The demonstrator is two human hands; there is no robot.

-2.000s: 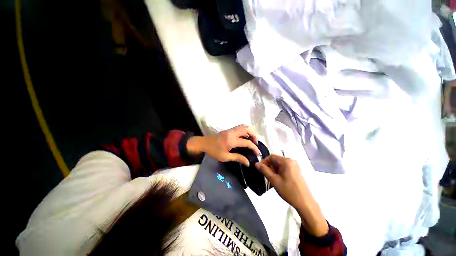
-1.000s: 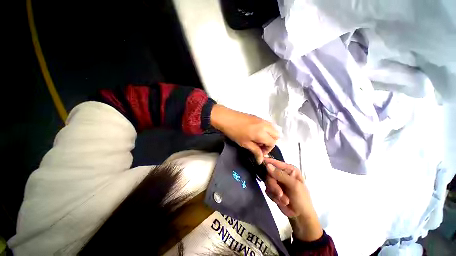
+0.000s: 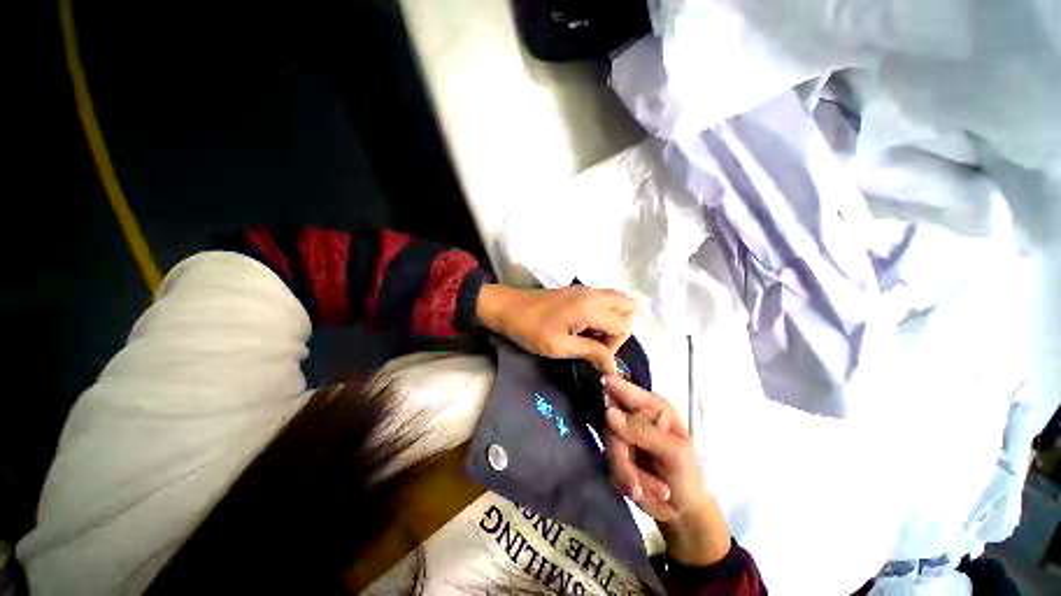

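Observation:
A small black fabric bag lies against the front of the grey apron, mostly hidden under my hands. My left hand comes from the left over the top of the bag, its fingers bent and gripping it. My right hand is at the near right side, palm partly turned up. Its fingertips pinch at the bag's edge, meeting my left fingertips. A tiny light glint shows there, too small to identify. A thin pale line shows along the bag's lower part.
Crumpled white-lilac paper lies right of my hands on the white-covered table. Cloudy plastic film is heaped at upper right. A black bag with a small white logo lies at the top. A thin dark line lies beside my right hand.
Since the oldest frame the view has shifted and my right hand has turned palm up. In the last second, my left hand has flattened slightly and both hands have moved a little left.

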